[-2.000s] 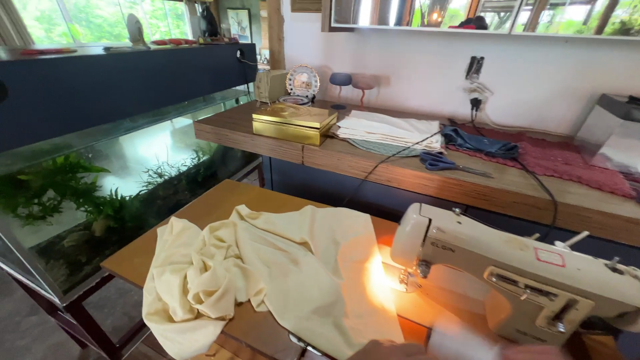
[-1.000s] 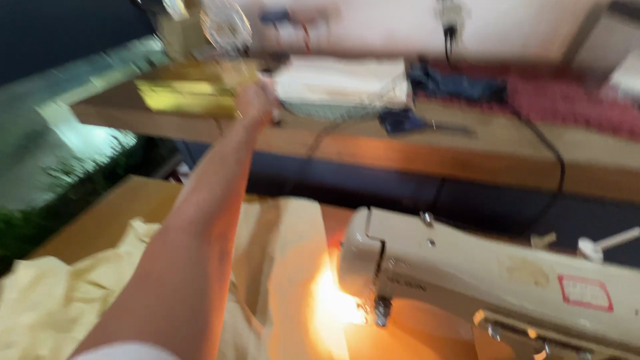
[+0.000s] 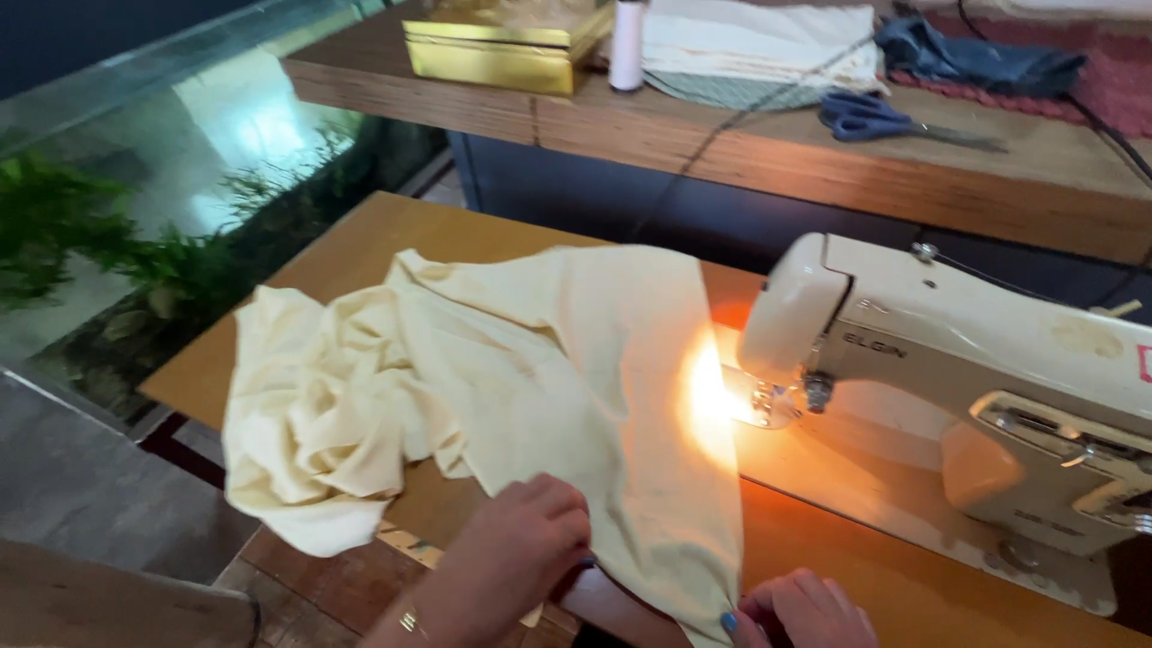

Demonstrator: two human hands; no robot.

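A cream cloth [image 3: 540,387] lies bunched at its left and spread flat toward an Elgin sewing machine [image 3: 936,360]. The machine's lamp lights the cloth's right edge beside the presser foot [image 3: 765,405]. My left hand [image 3: 526,540] is at the near edge of the cloth, fingers curled; whether it pinches the fabric is hard to see. My right hand [image 3: 801,612] pinches the near right corner of the cloth between thumb and finger. A spool of pale thread [image 3: 627,45] stands upright on the wooden shelf, beside a gold box.
The wooden shelf [image 3: 594,144] behind holds the gold box [image 3: 490,58], folded white cloths [image 3: 756,40], blue-handled scissors [image 3: 868,119], dark blue fabric [image 3: 976,63] and a black cord. An aquarium [image 3: 180,171] stands left of the wooden sewing table [image 3: 396,220].
One second ago an arm reached to the shelf beside the gold box; now both hands are at the near edge of the cloth. The thread spool stands where that hand was.
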